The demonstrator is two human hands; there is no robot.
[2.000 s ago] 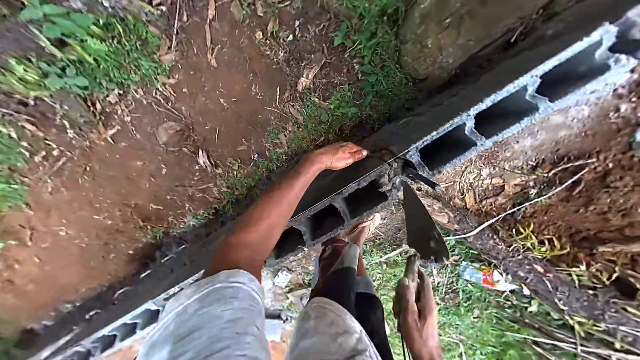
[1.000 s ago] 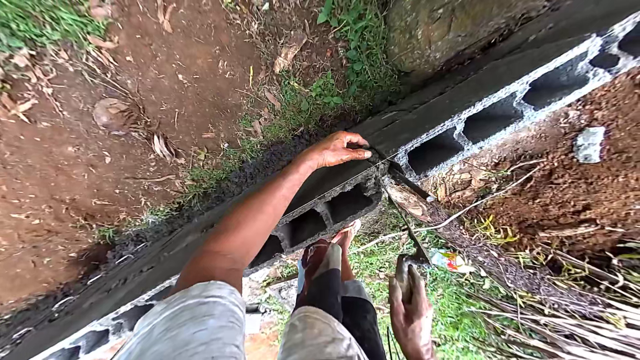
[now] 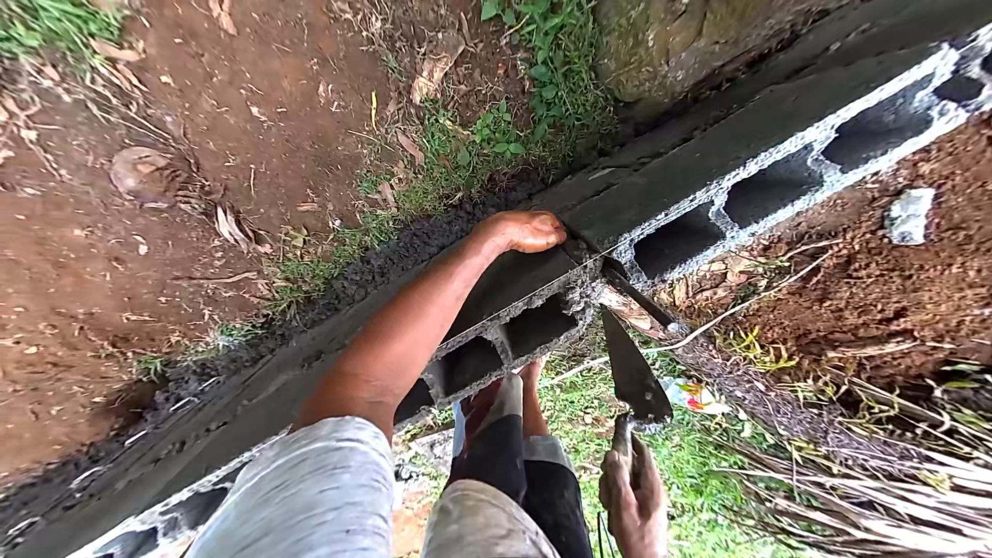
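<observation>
My left hand (image 3: 527, 231) reaches over the hollow concrete block wall (image 3: 682, 170), its curled fingers at the top edge of a block, close to the joint. Whether the fingers grip the edge is hidden. In my right hand (image 3: 637, 492), low at the right, is the handle of a mason's trowel (image 3: 637, 376); its blade tip points up toward the joint. Grey mortar (image 3: 581, 293) clings to the end of the near hollow concrete block (image 3: 535, 325). A thin string line runs along the block edge. A narrow dark bar (image 3: 639, 294) slants down from the joint.
A large rock (image 3: 666, 46) lies behind the wall. Bare soil and grass border it. At the right are a pale chunk (image 3: 910, 215), a plastic wrapper (image 3: 694, 396) and dry palm fronds (image 3: 868, 488). A thin root or stick (image 3: 744, 306) crosses the ground.
The trowel blade, seen nearly edge-on a second ago, now shows its flat face, and its tip is near the joint. My left hand remains at the block's edge, its fingers more curled.
</observation>
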